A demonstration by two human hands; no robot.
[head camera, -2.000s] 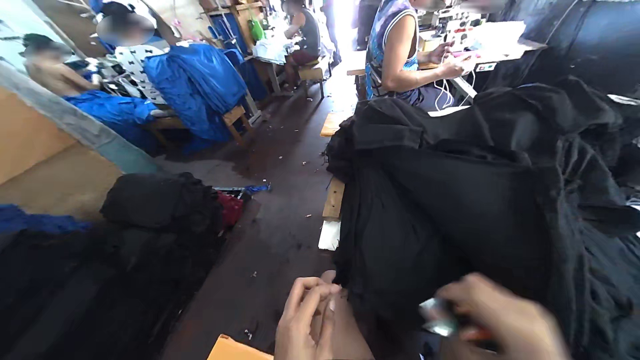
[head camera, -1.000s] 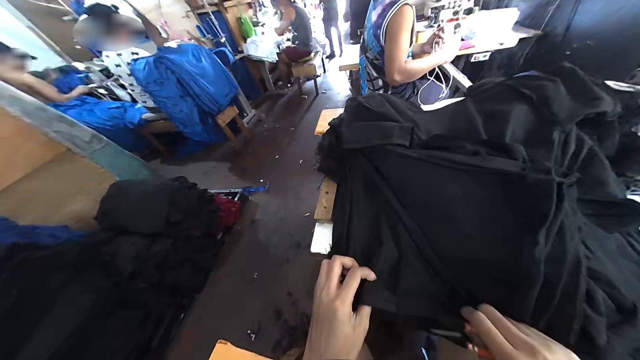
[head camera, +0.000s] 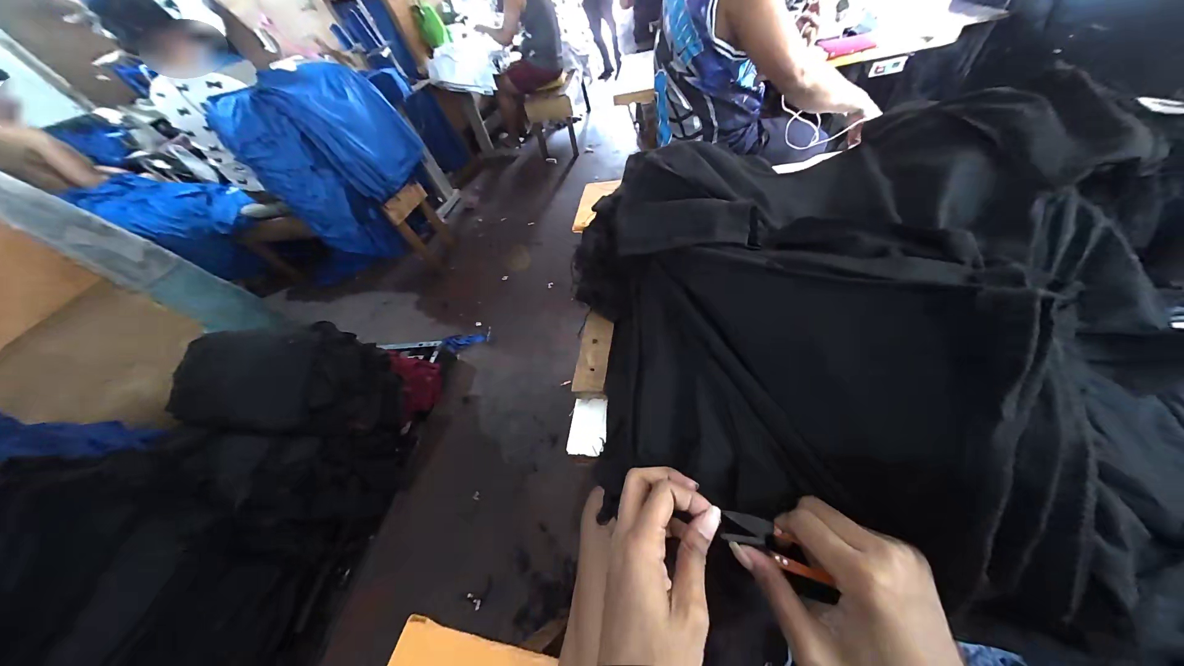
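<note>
Black fabric (head camera: 832,370), a large garment with visible seams, is spread over a wooden bench or table at the right. At its near edge my left hand (head camera: 657,555) pinches a bit of black cloth between thumb and fingers. My right hand (head camera: 851,583) is closed around small orange-handled thread snips (head camera: 803,566). Their dark blades point left and lie right beside my left fingertips. Whether the blades touch the cloth is hard to tell.
A heap of black cloth (head camera: 250,388) lies at the left. Blue fabric (head camera: 314,139) hangs over a wooden stool (head camera: 416,217). Several people sit at sewing work farther back. An orange board (head camera: 462,647) is at the bottom edge.
My hands have come together at the cloth's near edge; a second ago they were apart on it. The snips' blades now show by my left fingertips.
</note>
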